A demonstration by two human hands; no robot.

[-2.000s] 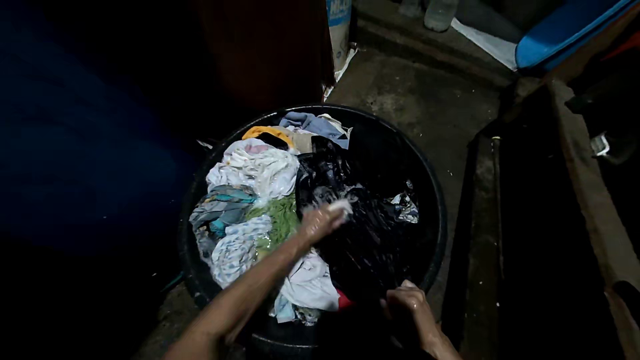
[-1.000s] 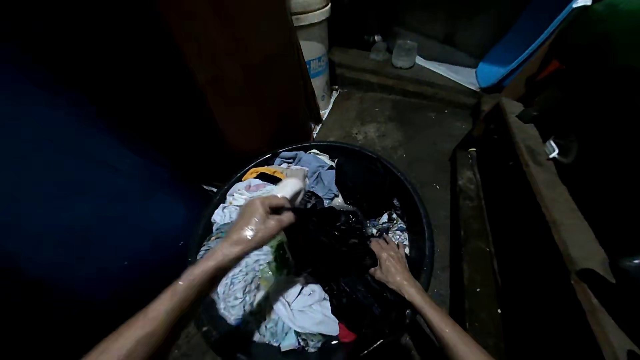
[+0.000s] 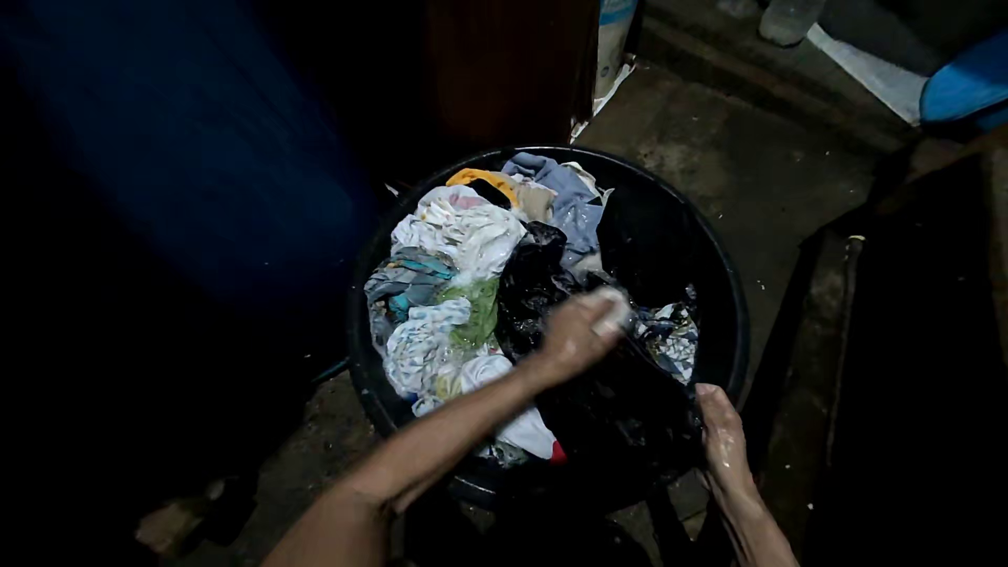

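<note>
A round black tub holds wet clothes in a heap. My left hand, slightly blurred, is closed on a small white object, maybe a bar of soap or a brush, against a wet black garment. My right hand grips the black garment's edge by the tub's right front rim. White cloth, a green cloth, a grey-blue garment and an orange-edged piece lie to the left and back. Patterned cloth lies right of my left hand.
Wet concrete floor surrounds the tub. A pale container stands behind it, near a dark brown panel. At the right back are a clear plastic container and a blue plastic object. A long ledge runs along the right.
My left hand has moved from the back left clothes onto the black garment, still with the white object. My right hand has moved from beside the patterned cloth toward the near right rim.
</note>
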